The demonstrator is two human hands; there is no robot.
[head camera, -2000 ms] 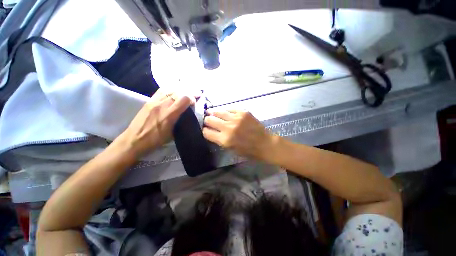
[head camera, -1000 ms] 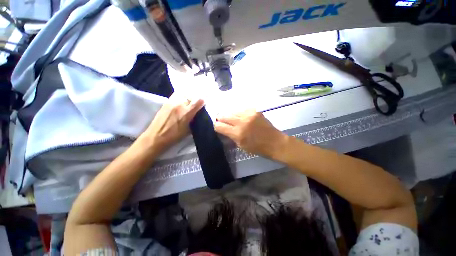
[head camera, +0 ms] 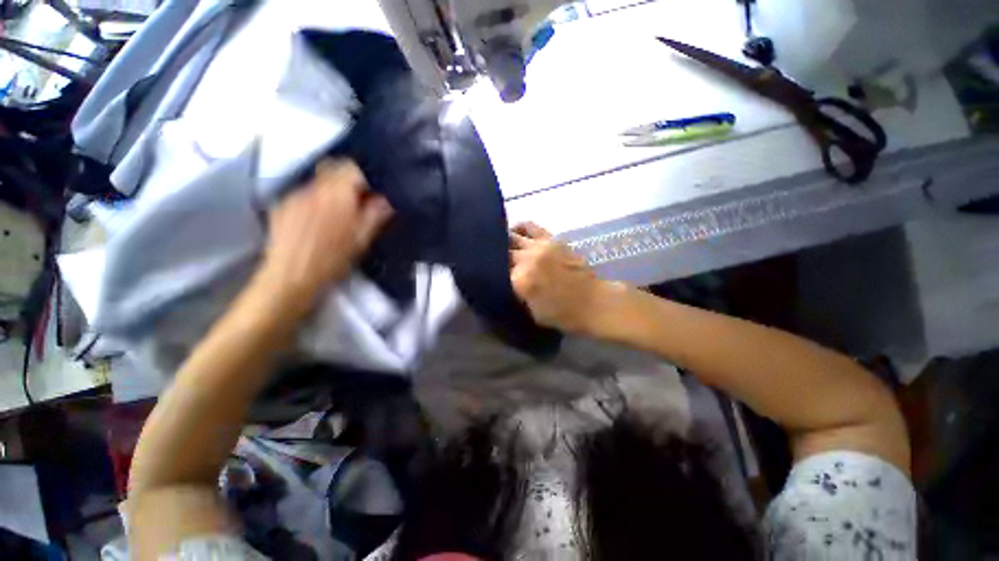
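Note:
The light grey-blue fabric panels [head camera: 203, 219] are heaped on the left of the table and are partly blurred. A wide dark navy piece [head camera: 477, 203] runs from below the machine head to the table's front edge. My left hand [head camera: 323, 219] is blurred and grips the bunched cloth left of the navy piece; its fingertips are partly hidden. My right hand [head camera: 548, 279] is at the right edge of the navy piece, fingers curled, holding that edge near the table's front.
The presser foot area [head camera: 460, 75] is at the top centre. Thread snips [head camera: 679, 129] and fabric shears [head camera: 783, 93] lie right of it. A ruler scale [head camera: 679, 232] runs along the front edge. Another machine's parts show at far left.
The narrow dark strip between my hands is replaced by a wide navy piece. The light cloth has been pulled up and turned over. My left hand has moved left; my right hand slightly right.

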